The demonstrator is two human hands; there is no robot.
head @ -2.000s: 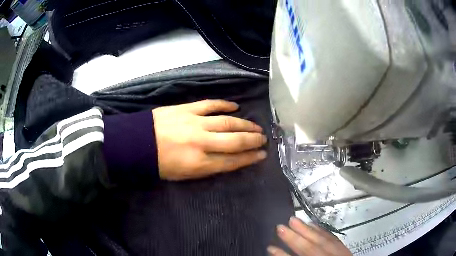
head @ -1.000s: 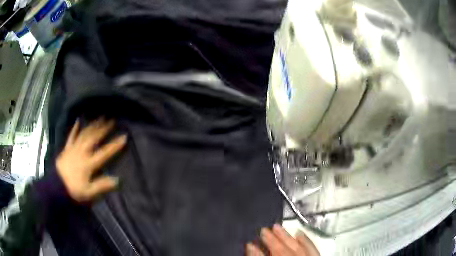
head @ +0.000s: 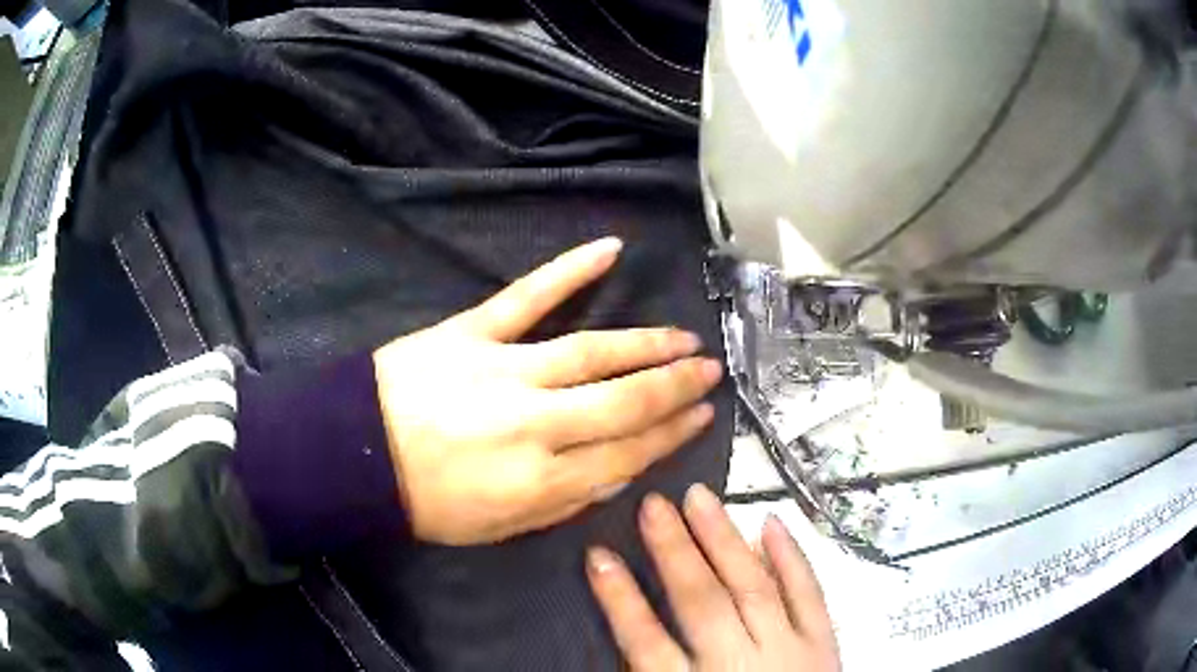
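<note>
A large black garment panel (head: 433, 236) lies over the white bed left of the sewing machine head (head: 906, 145), its right edge at the presser foot (head: 735, 295). My left hand (head: 525, 420) lies flat on the cloth, fingers spread, fingertips near that edge. My right hand (head: 722, 591) rests at the cloth's lower right edge, fingers apart, its wrist cut off by the bottom of the picture. Neither hand grips the cloth visibly. The needle is not clear to see.
A thin dark metal strip (head: 801, 486) angles down beside the foot, with lint around it. A grey curved bar (head: 1011, 391) sits low under the head. Printed scale marks (head: 1037, 578) run along the white table edge at right.
My left hand has moved from the far left of the cloth to near its right edge. My right hand reaches further up onto the cloth. The panel lies flatter, and the view has shifted.
</note>
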